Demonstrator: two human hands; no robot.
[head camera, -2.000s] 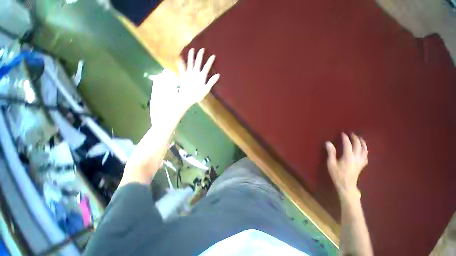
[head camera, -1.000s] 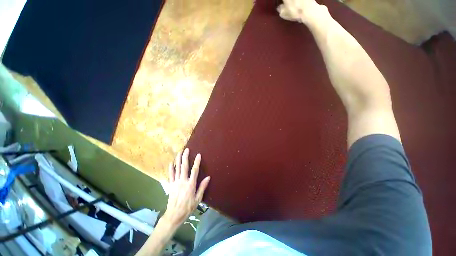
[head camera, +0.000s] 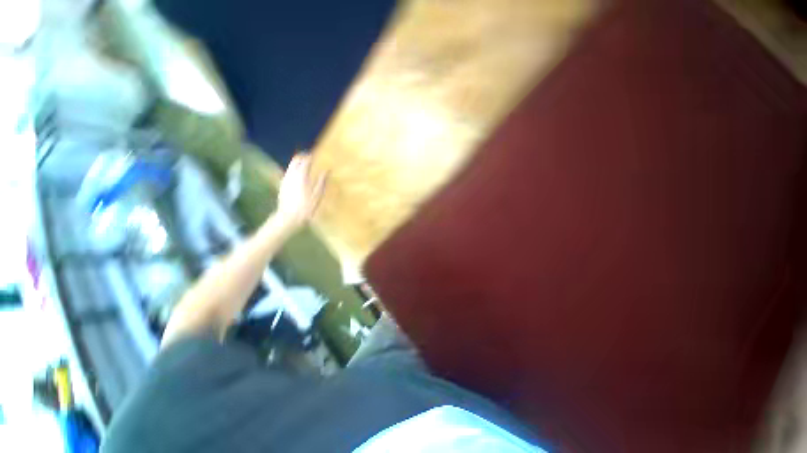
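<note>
The frame is blurred. A dark red fabric panel (head camera: 602, 230) lies flat on the tan table (head camera: 398, 150), covering its right side, with a corner at the near edge. A navy fabric panel (head camera: 283, 62) lies farther left, its near corner at the table edge. My left hand (head camera: 302, 188) is at that navy corner; blur hides whether its fingers grip the cloth. My right hand is not seen. A blurred pale brown shape at the lower right rim may be part of my right arm.
Left of the table is a rack or cart (head camera: 115, 301) with dark bars, pale rolls and blue and clear plastic. White scraps lie low beside the table. A strip of green floor (head camera: 310, 257) runs along the table edge.
My left hand has moved from the red panel's corner up and left to the navy panel's corner. My right hand has left the red panel's far edge. The view has shifted left.
</note>
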